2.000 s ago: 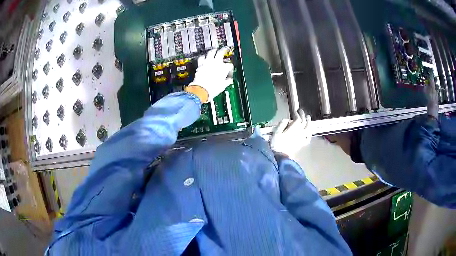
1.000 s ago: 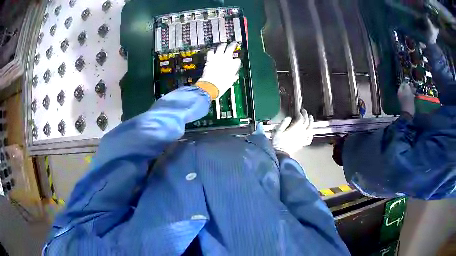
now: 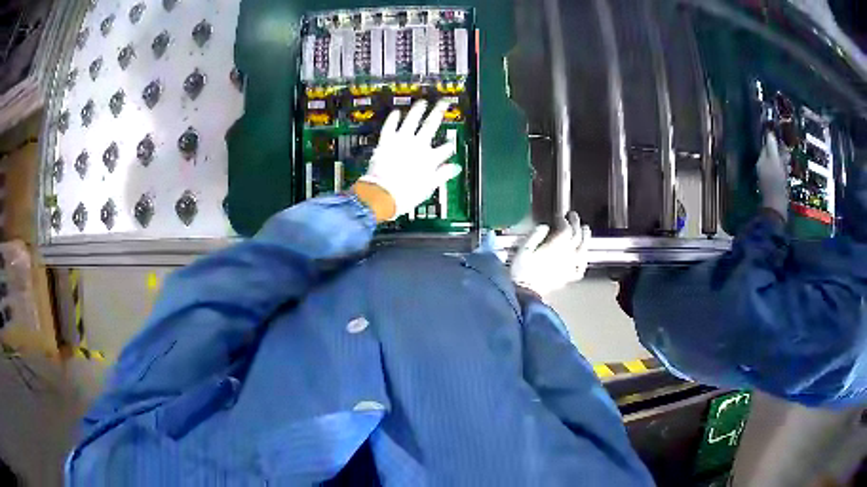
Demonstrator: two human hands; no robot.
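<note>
A transformer board [image 3: 328,147] lies in a dark housing tray [image 3: 476,124] in front of me, with a row of yellow blocks mid-board and grey-white blocks along its far end. The tray rests on a dark green pallet [image 3: 504,143]. My left hand [image 3: 411,157], in a white glove with an orange-yellow wrist, lies over the middle of the board with fingers spread, hiding the part beneath. My right hand [image 3: 551,255], also in a white glove, is at the line's near rail with its fingers apart, holding nothing visible.
A ball transfer table [image 3: 124,119] is on the left. Conveyor rollers [image 3: 618,143] lie right of the pallet. At the far right, a coworker's gloved hand [image 3: 772,176] is over a toroid power board [image 3: 818,157]. A black board tote [image 3: 665,428] with a green board [image 3: 724,433] stands below.
My left hand has moved slightly nearer to me over the board, uncovering more yellow blocks. My right hand stays near the rail. The coworker's hand has moved onto the other board.
</note>
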